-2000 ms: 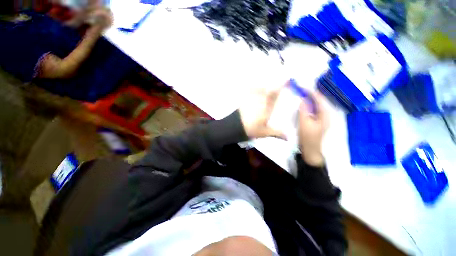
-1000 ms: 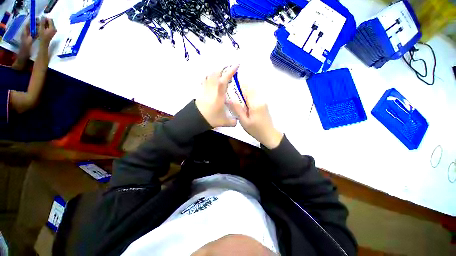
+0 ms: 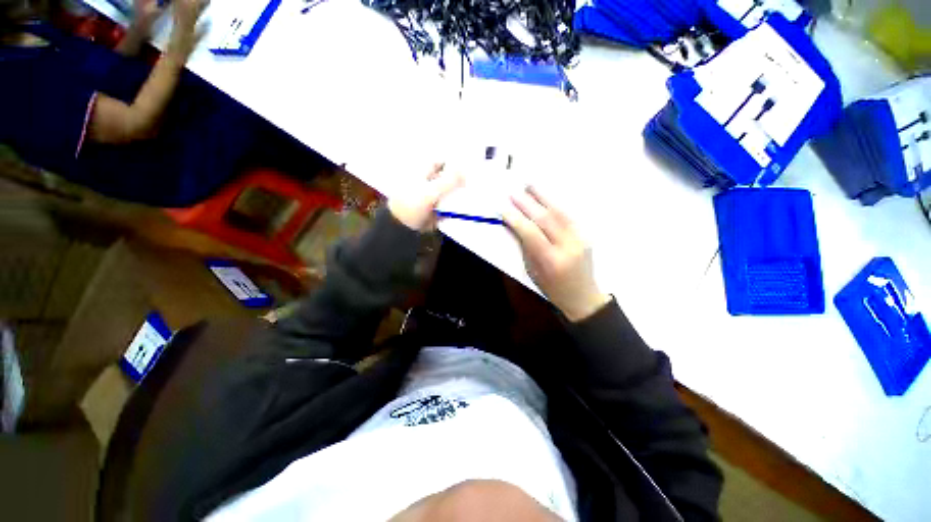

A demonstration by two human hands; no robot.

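A white printed sleeve or pack (image 3: 484,184) with a blue lower edge is held between my hands above the table's front edge. Its white face blends into the bright tabletop, and small dark plug prints show on it. My left hand (image 3: 421,200) grips its left side. My right hand (image 3: 549,243) holds its right side with the fingertips. A blue strip (image 3: 518,69) shows beyond it, near the cable pile; I cannot tell if it is part of the held piece. What is inside the piece is hidden.
Black cable pile (image 3: 480,29) at the back centre. Blue-edged sleeve stacks (image 3: 755,97) at the right. An empty blue tray (image 3: 769,251) and another with a cable (image 3: 886,324) lie at right. A seated person (image 3: 133,117) and red stool (image 3: 260,209) are at left.
The held piece has turned from a tilted, edge-on pose to show its white face. My hands have moved apart to its two sides. The camera view has shifted, moving the table's contents across the picture.
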